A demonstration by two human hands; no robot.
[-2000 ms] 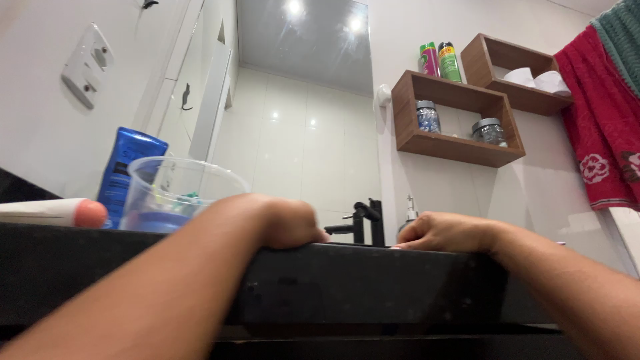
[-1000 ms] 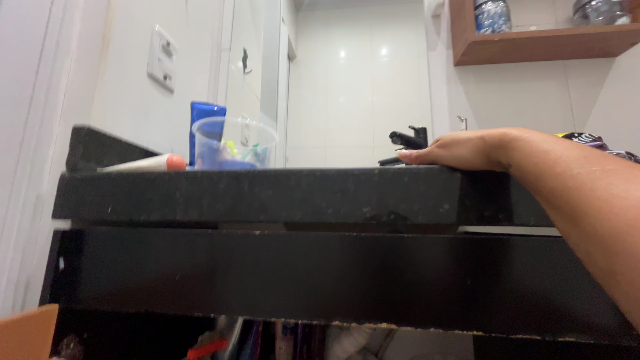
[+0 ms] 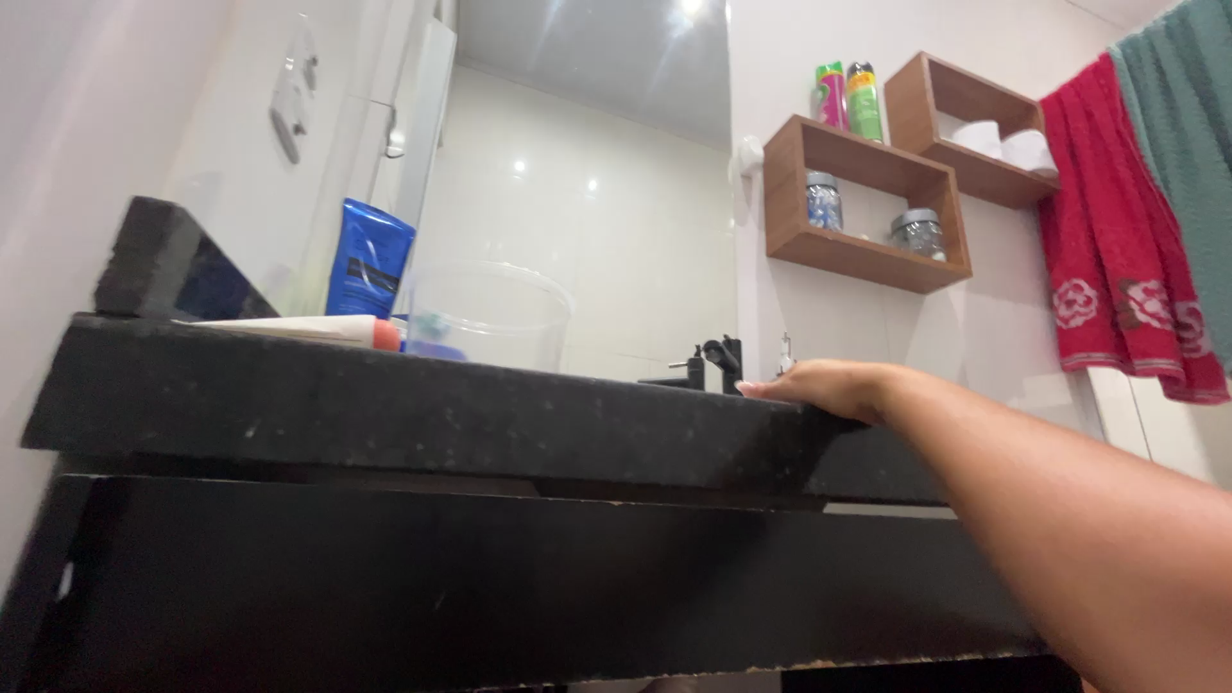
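My right hand (image 3: 828,387) rests on the front edge of the black stone countertop (image 3: 433,414), its fingers pointing left toward a black faucet (image 3: 724,364). Whether it holds anything is hidden by the edge and the low view. Behind the hand a small part of a dispenser (image 3: 786,358) shows. At the left of the counter lie a white tube with a coral cap (image 3: 318,331), an upright blue tube (image 3: 371,258) and a clear plastic tub (image 3: 491,313) with something blue inside. My left hand is out of view.
Black cabinet front (image 3: 481,577) below the counter. A mirror (image 3: 597,212) stands behind it. Two wooden box shelves (image 3: 871,260) hold jars, spray cans and white rolls. A red towel (image 3: 1107,241) and a green towel (image 3: 1179,144) hang at the right. A stone upstand (image 3: 144,255) edges the counter's left end.
My left hand, at the counter edge two seconds ago, has gone out of view. My right hand stays at the edge near the faucet. The view has shifted and tilted.
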